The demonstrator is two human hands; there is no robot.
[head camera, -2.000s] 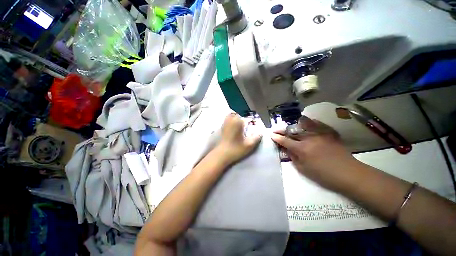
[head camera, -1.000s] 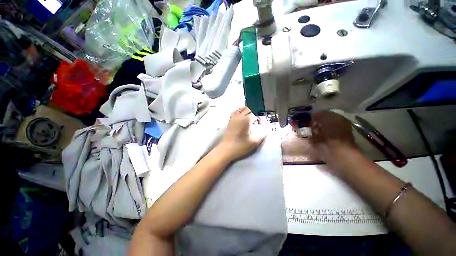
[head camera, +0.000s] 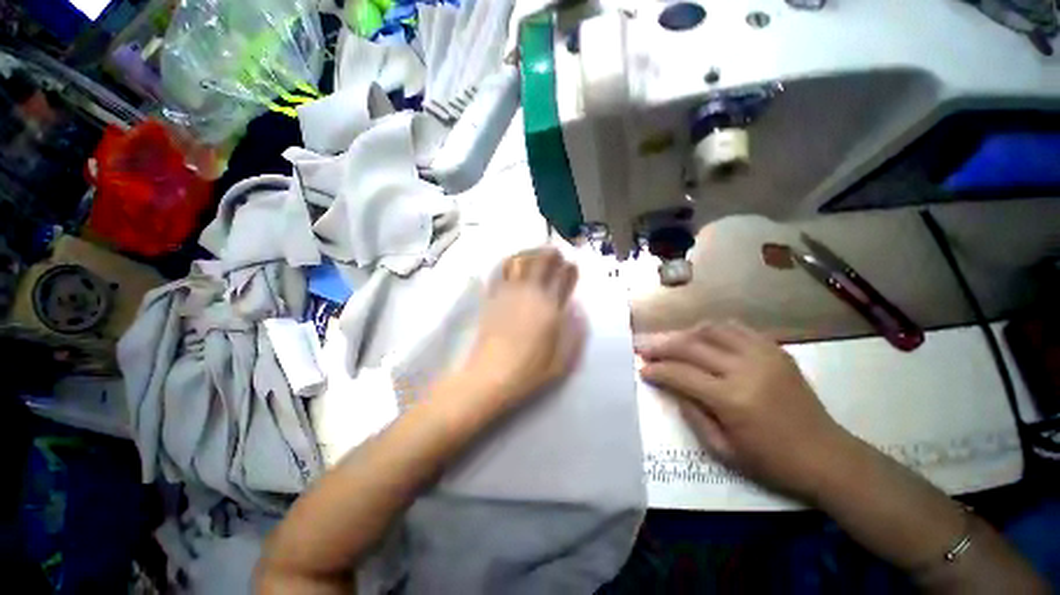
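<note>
A light grey fabric panel (head camera: 546, 436) lies on the machine table, its right edge running down from the needle area and its lower part hanging over the table's front edge. My left hand (head camera: 532, 320) rests on the panel just left of and below the needle, fingers bent. My right hand (head camera: 738, 389) lies at the panel's right edge, fingertips touching or very near it; whether they pinch it cannot be told. The white sewing machine (head camera: 814, 93) with a green strip stands above. The presser foot area (head camera: 622, 250) is small and blurred.
Thread snips (head camera: 860, 293) with dark red handles lie right of the needle. A crumpled grey fabric heap (head camera: 221, 372) with a white slip (head camera: 294, 355) is at left. Behind are a red plastic bag (head camera: 149, 186) and a clear bag (head camera: 238, 70). A dark cable (head camera: 971, 302) crosses the table at right.
My right hand has moved from beside the needle down to the panel's lower right edge. My left hand has shifted slightly from the needle. The camera view has shifted.
</note>
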